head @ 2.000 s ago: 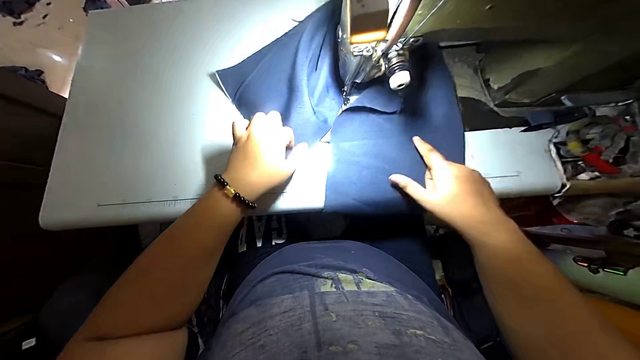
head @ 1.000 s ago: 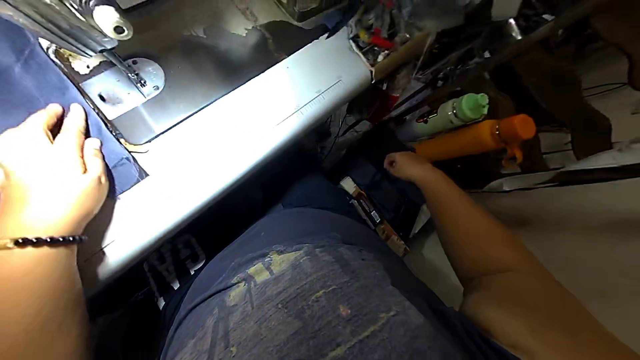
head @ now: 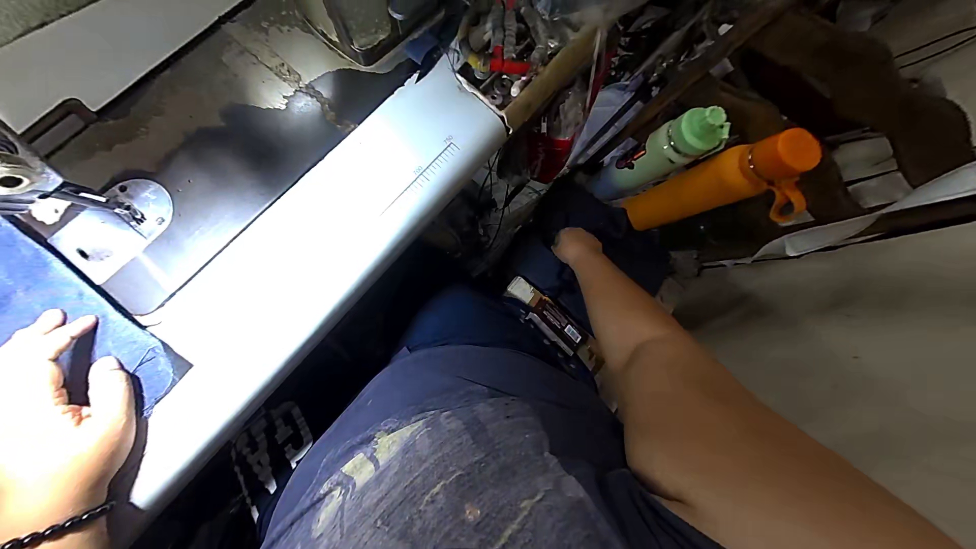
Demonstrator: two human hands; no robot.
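My left hand (head: 65, 419) rests on navy fabric (head: 46, 282) at the left end of the sewing table, fingers apart, next to the sewing machine's needle plate (head: 145, 210). Down to the right of the table, my right hand (head: 576, 245) touches a dark navy cloth bundle (head: 583, 213); its fingers are mostly hidden, so whether they grip the cloth is unclear. A small box (head: 560, 320) bearing writing lies below that hand, beside my thigh.
An orange bottle (head: 709, 183) and a green bottle (head: 671, 149) lie beyond my right hand. The white table edge (head: 320, 259), marked with a ruler scale, runs diagonally between my hands. Tangled scraps and a red item (head: 507, 65) crowd its far end.
My right hand has left the fabric on the table and gone down to the dark cloth at the right. My left hand stays on the fabric, its fingers now more spread. The view has swung right.
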